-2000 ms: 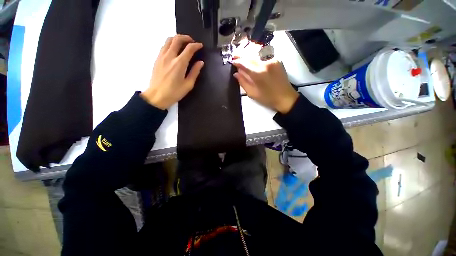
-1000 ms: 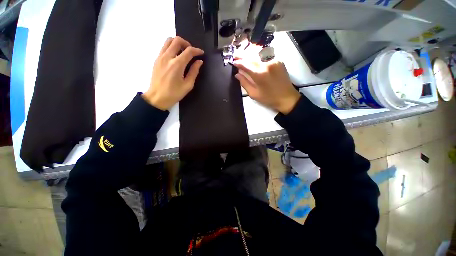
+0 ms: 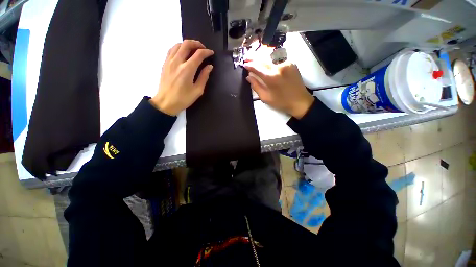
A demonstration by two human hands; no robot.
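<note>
A dark fabric panel (image 3: pixel 222 120) lies flat under the sewing machine head and hangs over the table's front edge. The shiny presser foot (image 3: pixel 239 56) stands on it near its right edge, under a bright lamp. My left hand (image 3: pixel 183 75) rests on the panel's left edge, fingers bent, fingertips on the cloth. My right hand (image 3: pixel 279 86) lies at the panel's right edge, fingertips just beside the presser foot. Whether its fingers pinch the cloth is hard to tell in the glare. A second dark panel (image 3: pixel 65 88) lies at the left of the table.
The white machine head (image 3: pixel 344 15) spans the top right. A black phone (image 3: pixel 330 51) lies beside its base. A blue-and-white cup (image 3: pixel 373 94) with a red plug stands near the right front edge. Blue tape (image 3: pixel 21 78) marks the left edge; blue scraps (image 3: pixel 307 203) lie on the floor.
The small light mark on the panel has shifted slightly up toward the presser foot. Both hands hold nearly the same places. The view has shifted slightly.
</note>
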